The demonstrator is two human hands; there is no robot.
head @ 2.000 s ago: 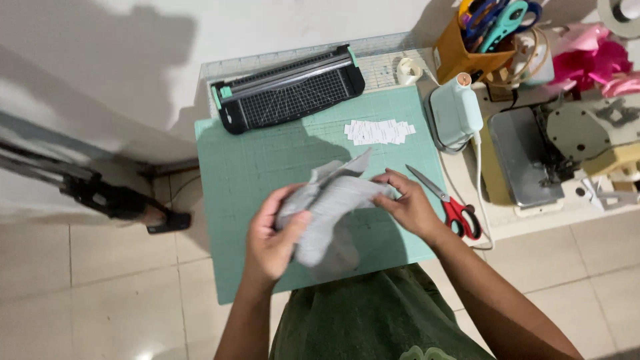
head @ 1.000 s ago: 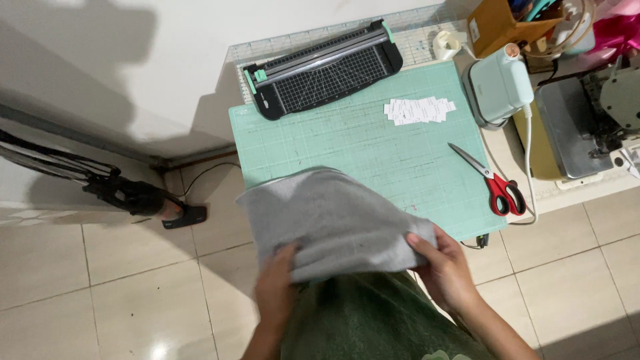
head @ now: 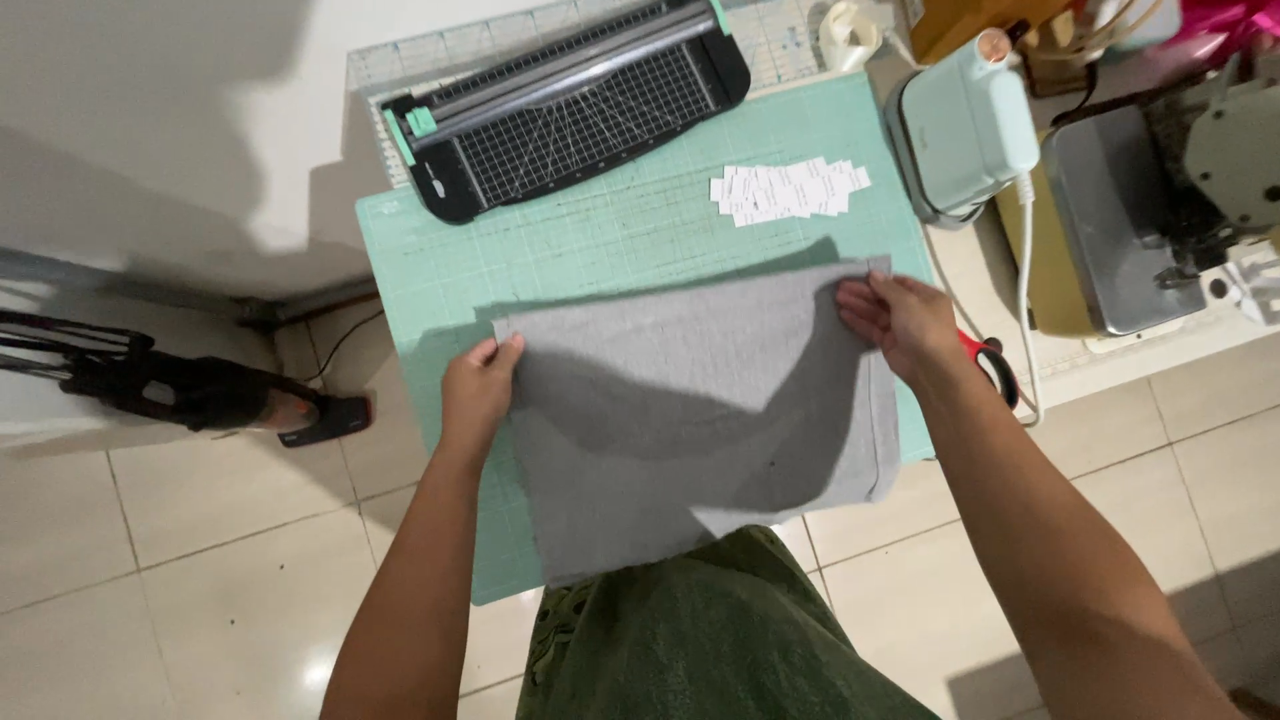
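Observation:
A grey piece of fabric (head: 690, 420) is spread flat over the green cutting mat (head: 430, 260), its lower edge reaching the green cloth on my lap. My left hand (head: 482, 385) pinches its upper left corner between thumb and fingers. At the upper right corner, my right hand (head: 900, 315) holds the fabric, thumb on top. A stitched line runs down the fabric's right side. Red-handled scissors (head: 990, 365) lie right of my right hand, mostly hidden behind the hand and forearm. White paper labels (head: 785, 190) with print lie overlapped above the fabric.
A black paper trimmer (head: 580, 110) lies across the mat's top over a clear ruler (head: 440, 50). At right stand a mint mini iron (head: 970, 120) with its cord, a roll of white tape (head: 848, 38) and a sewing machine (head: 1230, 150). A vacuum cleaner head (head: 325, 420) is on the floor at left.
The grey fabric, bunched up between my hands two seconds ago, has been opened out and now lies spread on the mat. My hands have moved apart to its upper corners.

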